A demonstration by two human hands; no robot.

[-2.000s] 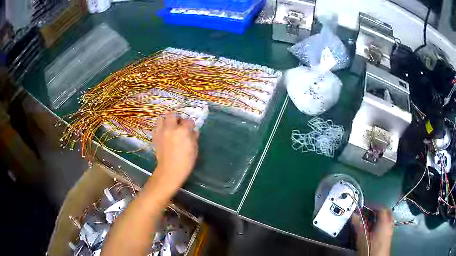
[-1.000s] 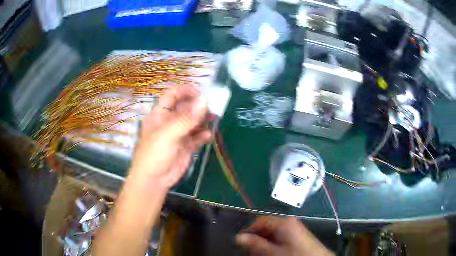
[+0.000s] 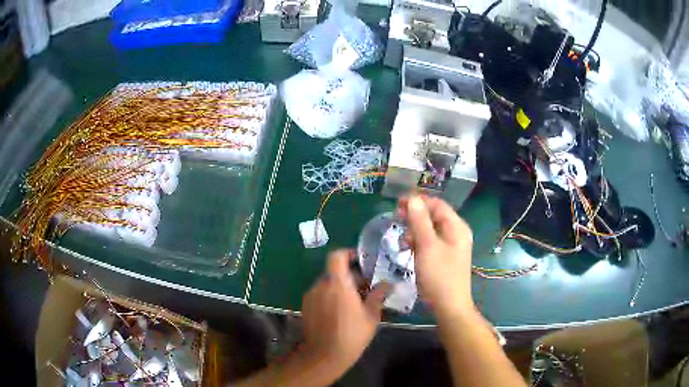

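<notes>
The silver housing (image 3: pixel 404 293) lies near the bench's front edge, partly covered by both hands. My left hand (image 3: pixel 344 314) is at its left side, with thumb and fingers around its edge. My right hand (image 3: pixel 440 246) is over its upper right part, fingertips pinched at the orange-yellow wire lead (image 3: pixel 332 189). The lead's tip is hidden by the fingers. The lead arcs left to a small white module (image 3: pixel 313 233) lying on the green mat. A clear tray (image 3: pixel 208 219) at the left holds rows of white modules with fanned orange wires.
Thin translucent gaskets (image 3: pixel 344 166) and knotted plastic bags (image 3: pixel 325 102) lie behind the module. The screw feeder (image 3: pixel 438 136) stands behind my right hand. Black parts with wires (image 3: pixel 563 181) are piled at the right. Cardboard boxes (image 3: pixel 195 344) sit below the edge; a blue bin (image 3: pixel 177 23) is far left.
My left hand moved from the tray with a white module, which now lies on the mat, and came to the housing. My right hand moved up from the front edge over the housing.
</notes>
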